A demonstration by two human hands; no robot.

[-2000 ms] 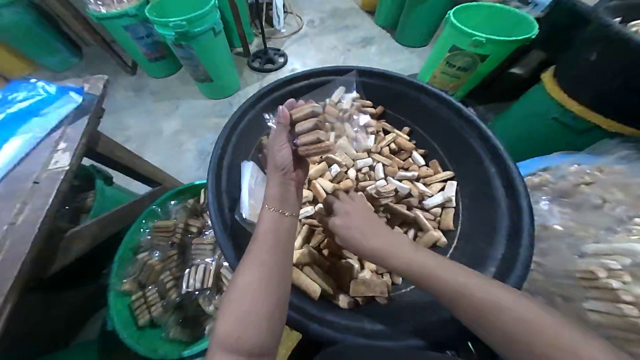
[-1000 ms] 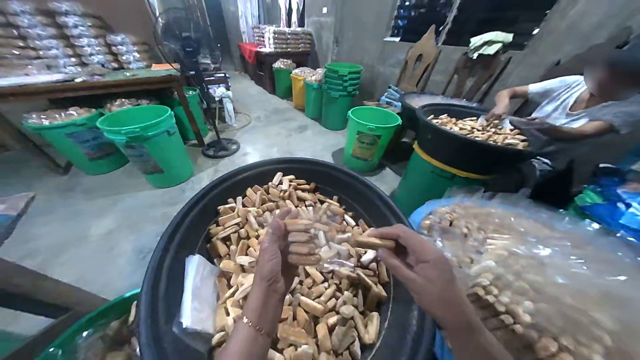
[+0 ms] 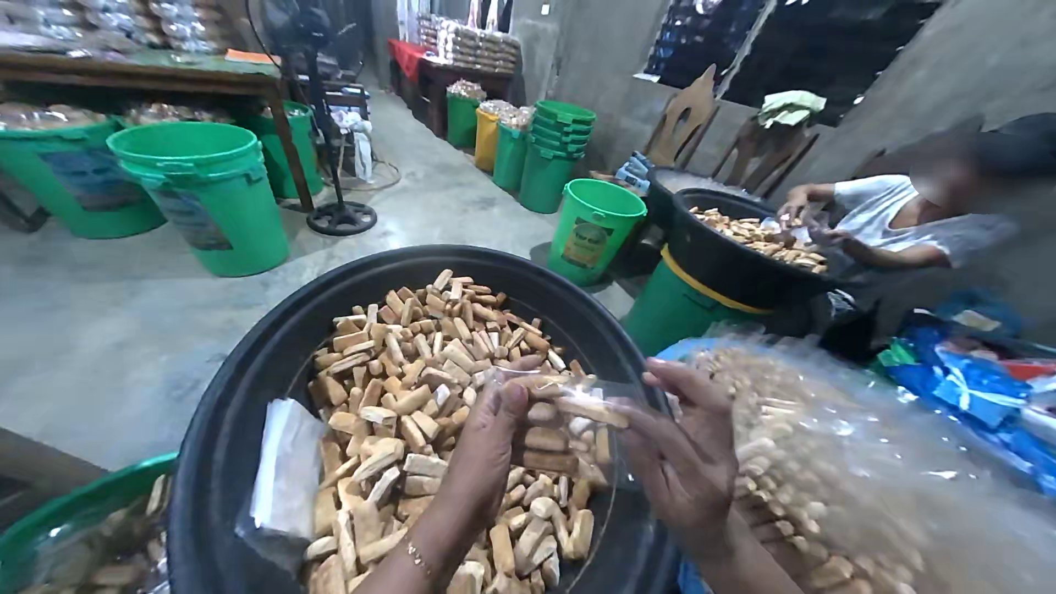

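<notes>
My left hand (image 3: 483,450) grips a clear plastic bag (image 3: 549,441) with several finger-shaped biscuits inside, above a round black tub (image 3: 223,396). My right hand (image 3: 689,454) is at the bag's right side, its fingers at a biscuit (image 3: 592,411) near the bag's upper part; the clear film blurs whether it is inside. Loose biscuits (image 3: 412,404) are heaped in the tub beneath both hands. A stack of flat, empty plastic bags (image 3: 285,470) lies at the tub's left inner edge.
A green tub of packed biscuits (image 3: 91,511) is at lower left. To the right sits a large clear bag of biscuits (image 3: 825,462). Beyond it a person (image 3: 899,219) works at another black tub (image 3: 693,247). Green buckets (image 3: 598,223) and a stand fan (image 3: 341,216) stand ahead.
The view has swung up from the tub since the first frame. My right hand was down among the loose biscuits; a second ago it held a biscuit beside the bag, and now it is against the bag.
</notes>
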